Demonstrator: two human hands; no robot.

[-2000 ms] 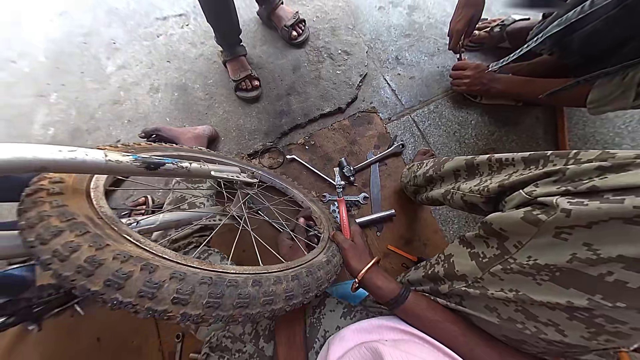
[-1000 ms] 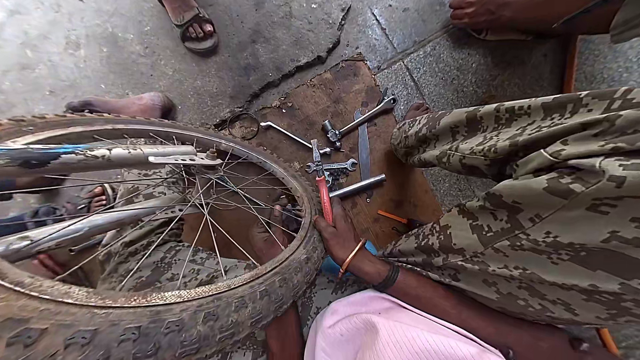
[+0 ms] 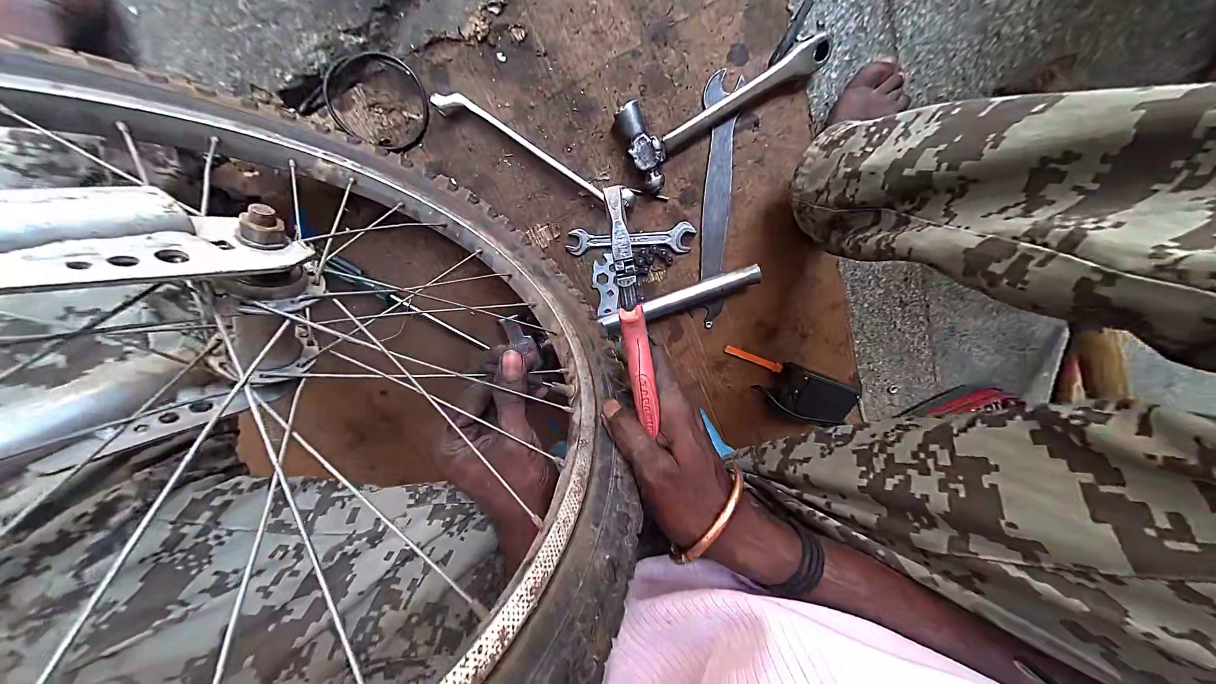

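A spoked bicycle wheel (image 3: 570, 361) with a knobby tyre fills the left side of the head view, its hub held by an axle nut (image 3: 262, 226) in a white fork. My right hand (image 3: 670, 456) grips the red handle of a pair of pliers (image 3: 639, 366), just right of the tyre. Behind the spokes, my left hand (image 3: 499, 427) has its fingers around a small metal tool (image 3: 519, 342), partly hidden; its kind is unclear. Beyond the pliers' handle lie an open-ended spanner (image 3: 674, 237), a metal tube (image 3: 703, 293) and a multi-hole flat spanner (image 3: 605, 283).
On the brown board (image 3: 570, 95) lie a ball-peen hammer (image 3: 731, 104), a long flat spanner (image 3: 719, 190), a thin metal rod tool (image 3: 518, 142) and a black ring (image 3: 376, 103). A black box-like object (image 3: 812, 392) sits near my camouflage-clad leg (image 3: 997, 475). A bare foot (image 3: 869, 92) is at upper right.
The view has moved closer to the wheel and tools. The other person's hands at upper right and the sandalled feet have left the view. My right hand still holds the pliers.
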